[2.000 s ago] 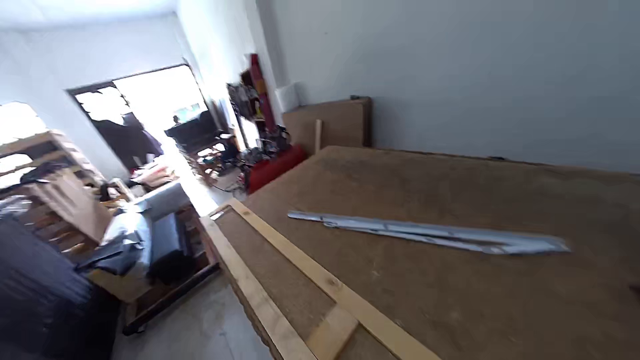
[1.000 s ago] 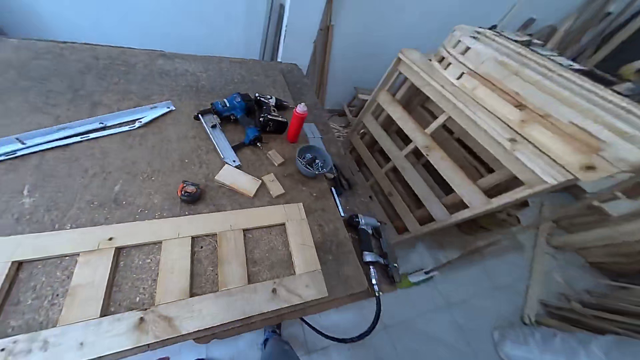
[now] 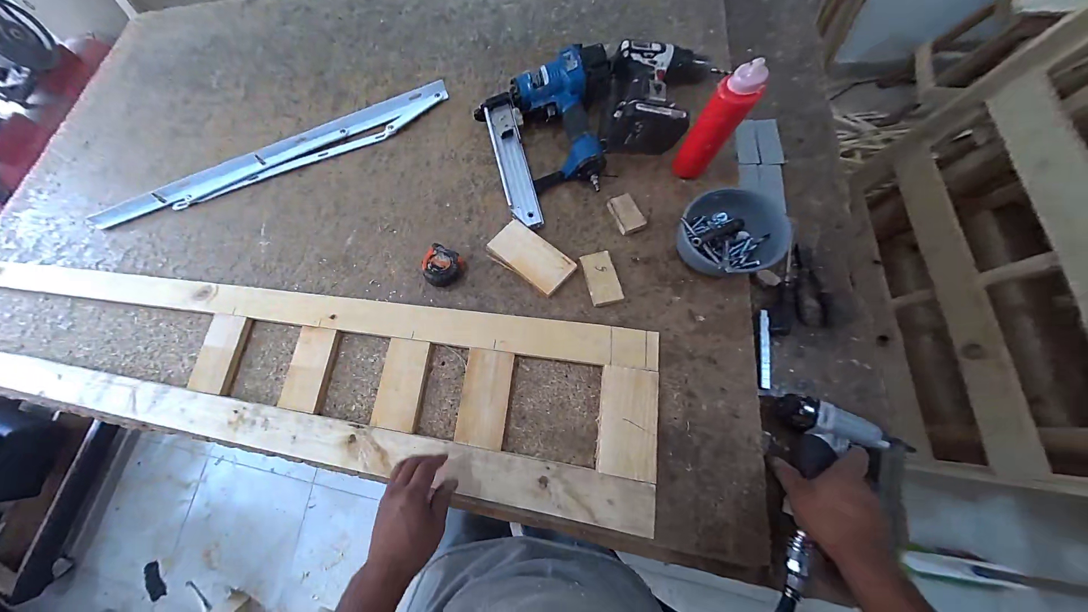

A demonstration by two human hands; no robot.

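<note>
A ladder-like wooden frame [image 3: 501,327], two long rails with several short cross slats between them, lies flat along the near edge of the worktable. My left hand [image 3: 416,501] rests on the near rail, fingers bent, with nothing seen in it. At the table's right edge my right hand [image 3: 837,510] is closed around the handle of a pneumatic tool [image 3: 841,423], its hose fitting hanging below. Beyond the frame are a tape measure [image 3: 443,264], small wood blocks [image 3: 533,257] and a grey bowl of screws [image 3: 735,231].
A blue pneumatic stapler [image 3: 552,85], a cordless drill [image 3: 650,93] and a red squeeze bottle [image 3: 721,119] lie or stand at the back. Metal rails [image 3: 272,157] lie at the back left. Slatted wooden frames [image 3: 977,280] lean at the right, beyond the table edge.
The view has turned far across the table. Both my hands have come into view; the pneumatic tool, lying untouched at the table's right edge one second ago, is now in my right hand.
</note>
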